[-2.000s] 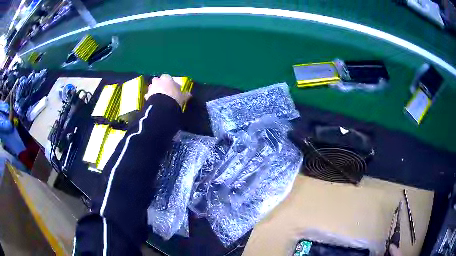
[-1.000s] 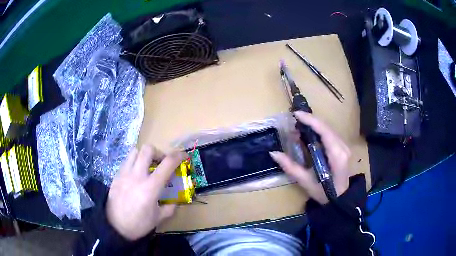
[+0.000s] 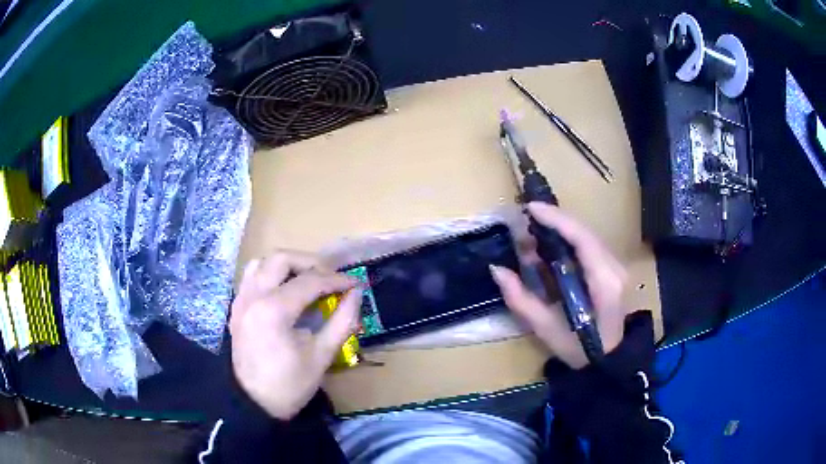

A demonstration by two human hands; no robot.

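Note:
A black glossy device housing (image 3: pixel 439 283) lies on a clear plastic sleeve (image 3: pixel 453 333) on the tan cardboard mat (image 3: pixel 426 172). A green circuit board (image 3: pixel 369 313) is at its left end. My left hand (image 3: pixel 294 331) is over a yellow-edged battery (image 3: pixel 348 353) beside the board, thumb and fingers together at the board's edge; the hand hides most of the battery and any leads. My right hand (image 3: pixel 580 285) holds a black soldering iron (image 3: pixel 557 249), its tip pointing up and away from the device, thumb near the housing's right end.
Slim dark tweezers (image 3: pixel 561 127) lie on the mat. A black fan (image 3: pixel 310 101) stands upper left, crinkled bubble-wrap bags (image 3: pixel 163 208) left, yellow-striped battery stacks (image 3: pixel 27 308) far left. A black unit (image 3: pixel 688 181) with a white wire spool (image 3: pixel 715 56) stands right.
Since one second ago, my left hand has moved right, over the battery to the board's edge, covering more of the battery. My right hand still holds the iron. Two seconds ago my left hand was at the battery stacks.

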